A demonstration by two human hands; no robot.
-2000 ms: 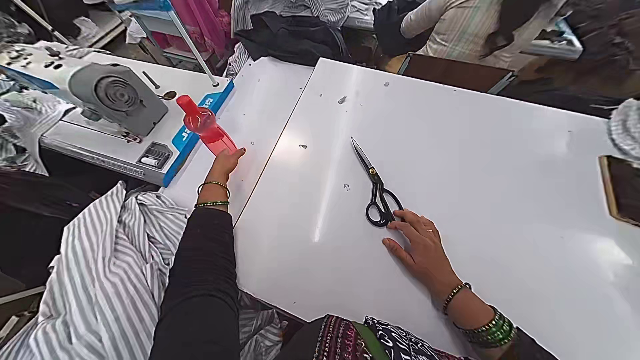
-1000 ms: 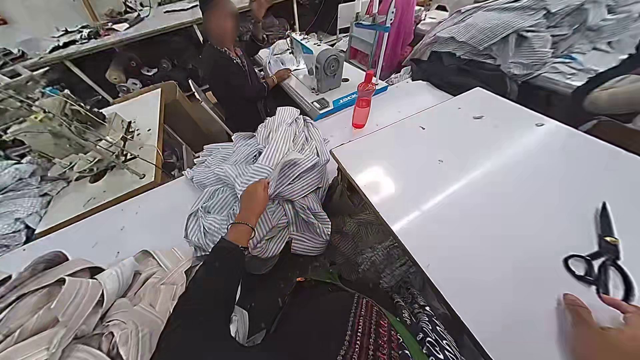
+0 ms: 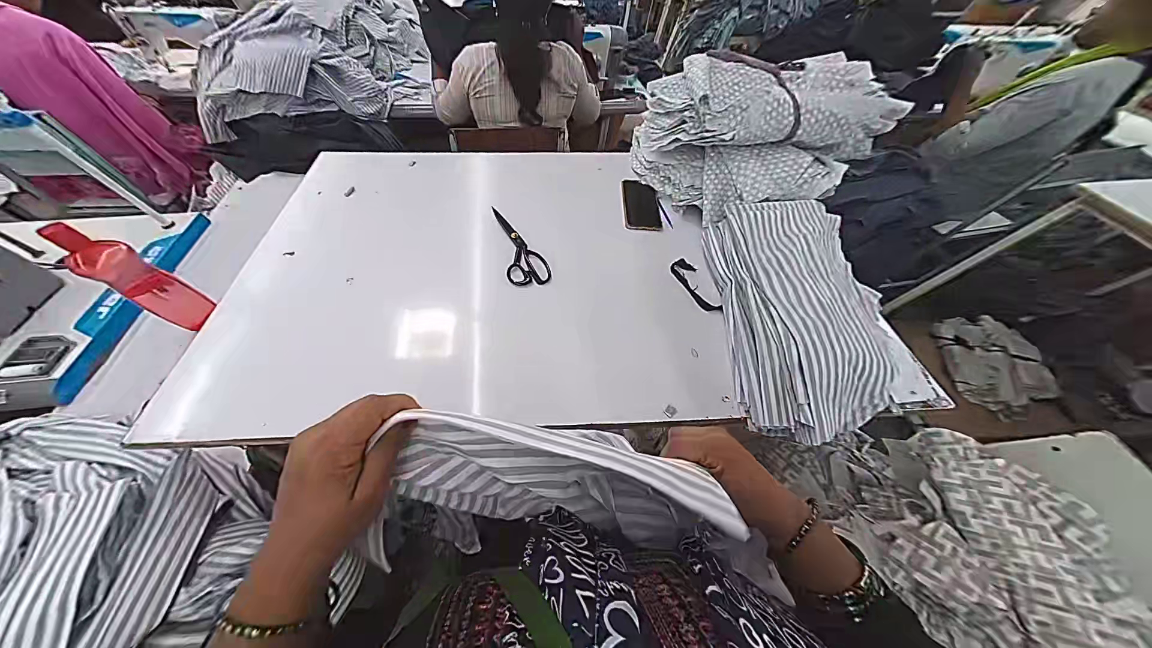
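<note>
A grey-and-white striped cloth piece (image 3: pixel 540 459) is stretched between my hands at the near edge of the white table (image 3: pixel 360 315). My left hand (image 3: pixel 346 472) grips its left end, thumb on top. Farther right, my right hand (image 3: pixel 711 454) is closed on the cloth, its fingertips partly hidden. Black-handled fabric shears (image 3: pixel 522 256) lie on the table beyond the cloth, blades pointing away. A stack of striped cloth pieces (image 3: pixel 801 315) rests on the table's right side. To my left lies a heap of striped cloth (image 3: pixel 99 531).
A red bottle (image 3: pixel 144 279) is by the sewing machine at left. A phone (image 3: pixel 641 205), a black strip (image 3: pixel 693 286) and dotted cloth bundles (image 3: pixel 765 117) are at the table's right. A co-worker (image 3: pixel 517 81) sits beyond the far edge. Patterned cloth (image 3: pixel 981 513) lies at lower right.
My left hand, on the bottle two seconds ago and on the striped heap one second ago, now holds a striped piece before me. My right hand has left the shears. The view has turned right.
</note>
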